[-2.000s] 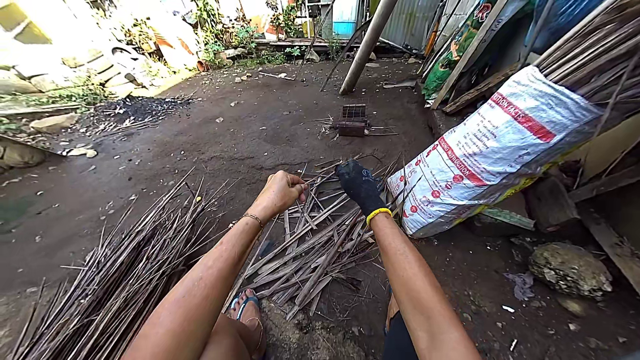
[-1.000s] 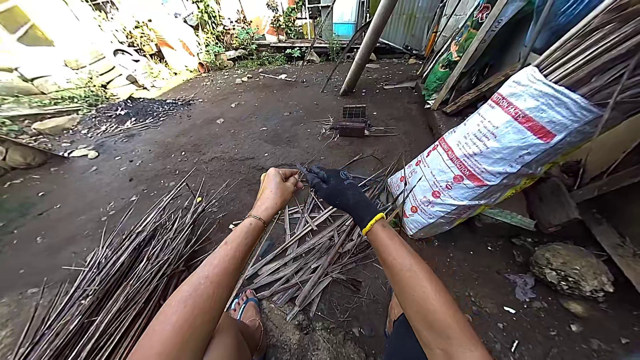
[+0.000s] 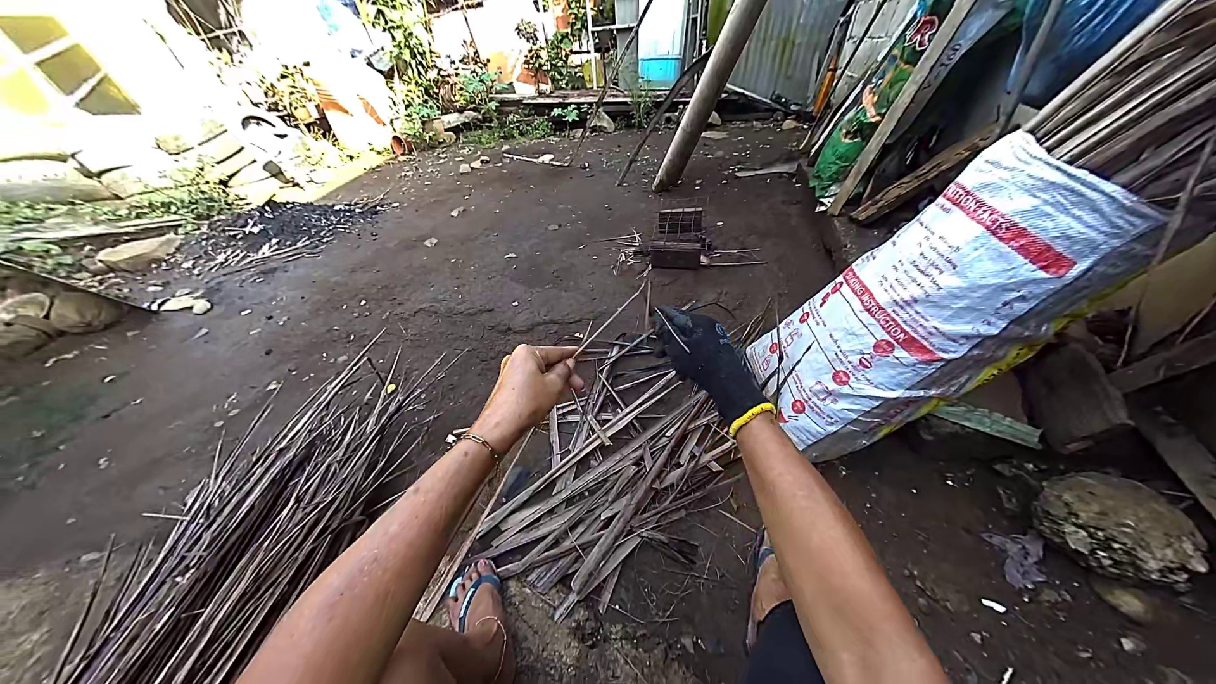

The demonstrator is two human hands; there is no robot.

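Observation:
My bare left hand point(image 3: 534, 382) pinches a thin dry leaf strip point(image 3: 613, 318) between thumb and fingertips, near the middle of the view. To its right, my right hand point(image 3: 701, 356), in a black glove with a yellow cuff, is closed around something slender and dark that shows at its fingers; what it is cannot be told. Below both hands lies a loose heap of flat, dry leaf strips point(image 3: 608, 475) on the soil. A large bundle of thin dark sticks or leaf ribs point(image 3: 275, 522) lies at the lower left, beside my left forearm.
A printed white woven sack point(image 3: 940, 285) holding long dry leaves leans at the right. Ahead on the dirt stands a small rusty metal rack point(image 3: 677, 242). A slanted pole point(image 3: 708, 95) rises behind it. A rock point(image 3: 1121, 527) lies at the lower right, charred debris point(image 3: 285, 228) at the upper left.
My hands were close together a second ago and are now apart. A thin strip now shows extending up from my left fingers.

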